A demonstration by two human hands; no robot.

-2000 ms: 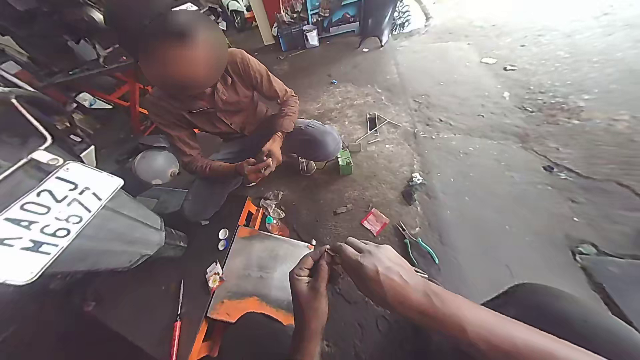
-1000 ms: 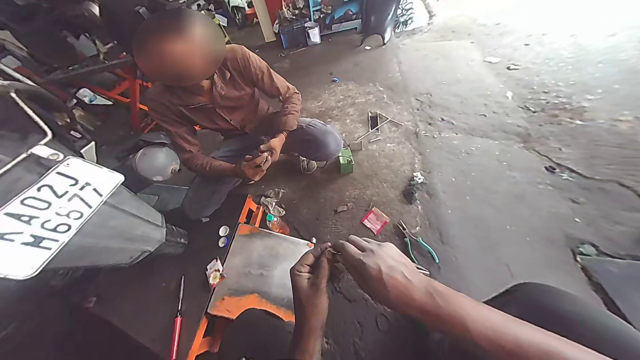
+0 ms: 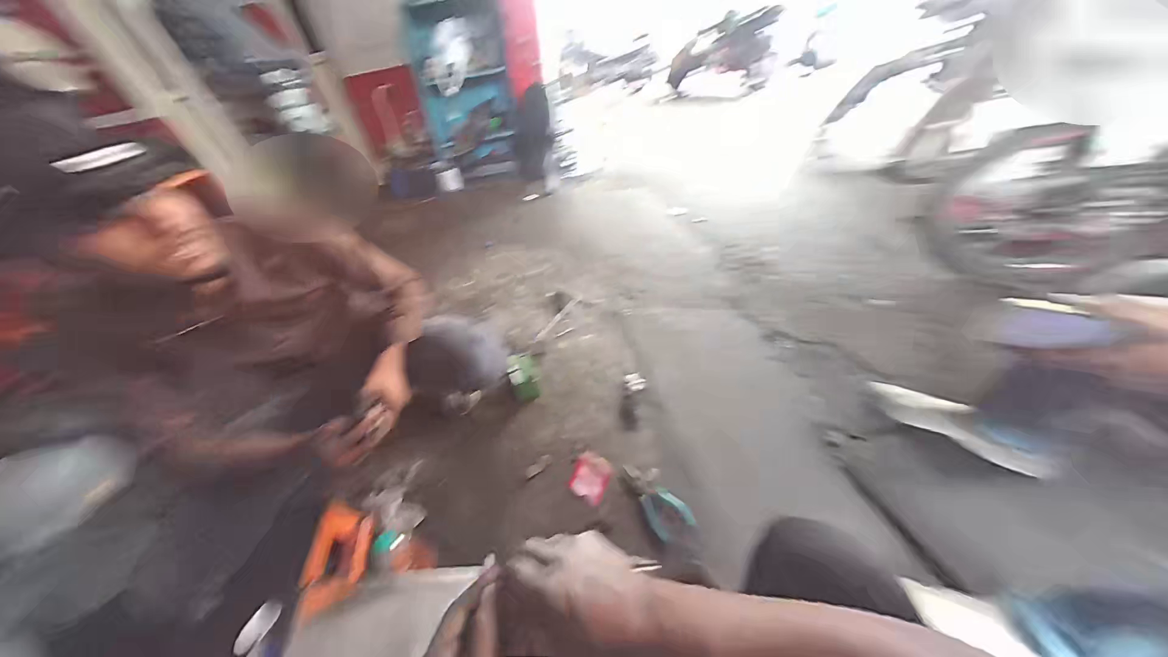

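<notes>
The view is blurred. My right hand (image 3: 579, 579) is at the bottom centre, its fingers curled and close to my left hand (image 3: 470, 620), which is partly cut off by the lower edge. Whether anything small sits between the fingers cannot be made out. Under and left of my left hand lies a grey metal plate (image 3: 374, 616) on an orange frame (image 3: 333, 557). Pliers with teal handles (image 3: 668, 516) rest on the ground just beyond my right hand, and a red packet (image 3: 590, 478) lies to their left.
A co-worker (image 3: 319, 301) sits on the left, hands together; another person in a dark cap (image 3: 155, 219) is nearer. A green box (image 3: 524, 378) stands on the ground. At right are a motorcycle wheel (image 3: 1013, 219) and part of someone's legs and sandalled foot (image 3: 967, 429).
The view has swung up and to the right. A person in a cap now shows at the left and another person's leg at the right. My hands remain close together.
</notes>
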